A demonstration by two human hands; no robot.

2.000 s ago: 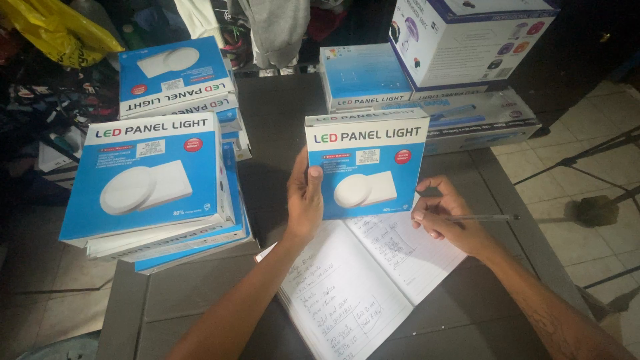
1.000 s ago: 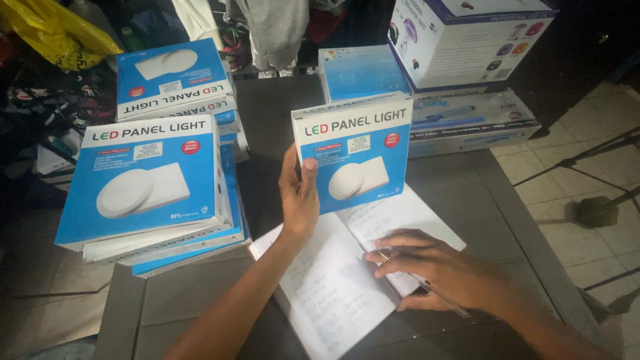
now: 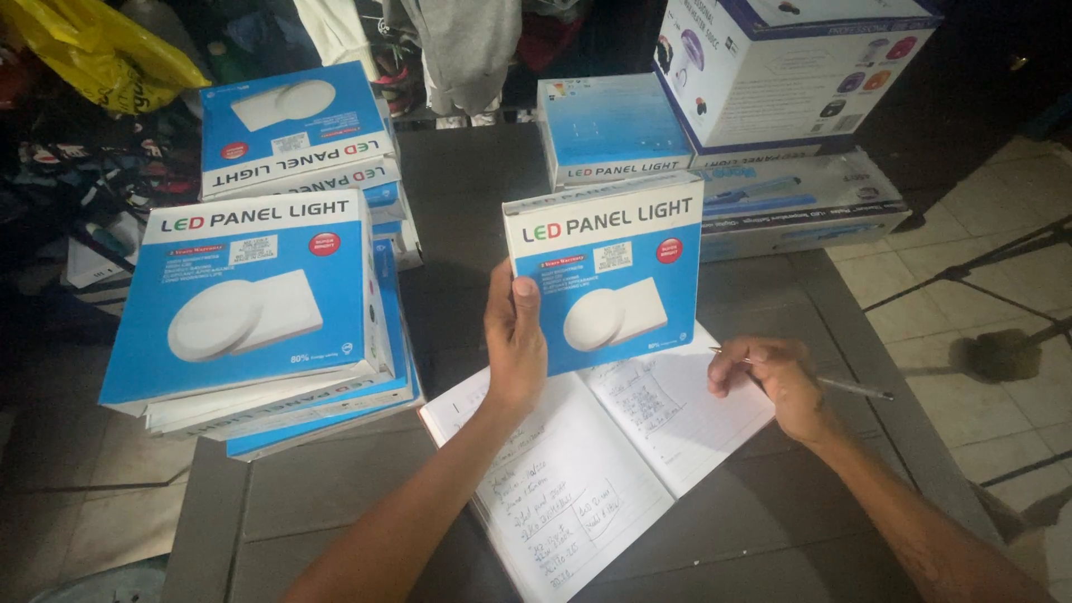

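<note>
My left hand (image 3: 517, 343) grips a blue and white LED panel light box (image 3: 607, 272) by its left edge, thumb on the front face. The box stands upright, tilted a little, over the top of an open notebook (image 3: 578, 486) with handwriting on both pages. My right hand (image 3: 775, 377) holds a pen (image 3: 854, 387) above the right page, its tip pointing left toward the box's lower right corner. To the left of the held box lies a stack of similar LED panel light boxes (image 3: 243, 293), with another stack (image 3: 293, 126) behind it.
Everything rests on a grey slatted table (image 3: 335, 519). At the back right are a smaller blue box (image 3: 615, 121), a large white and purple carton (image 3: 787, 84) and a long flat box (image 3: 796, 201). A yellow plastic bag (image 3: 105, 54) and clothes (image 3: 461, 50) are behind. Thin dark stand legs (image 3: 963, 276) cross the tiled floor.
Between one second ago and now, my right hand has moved from the notebook's middle to the right, and the pen's tip has swung toward the left. The left hand keeps its hold on the box.
</note>
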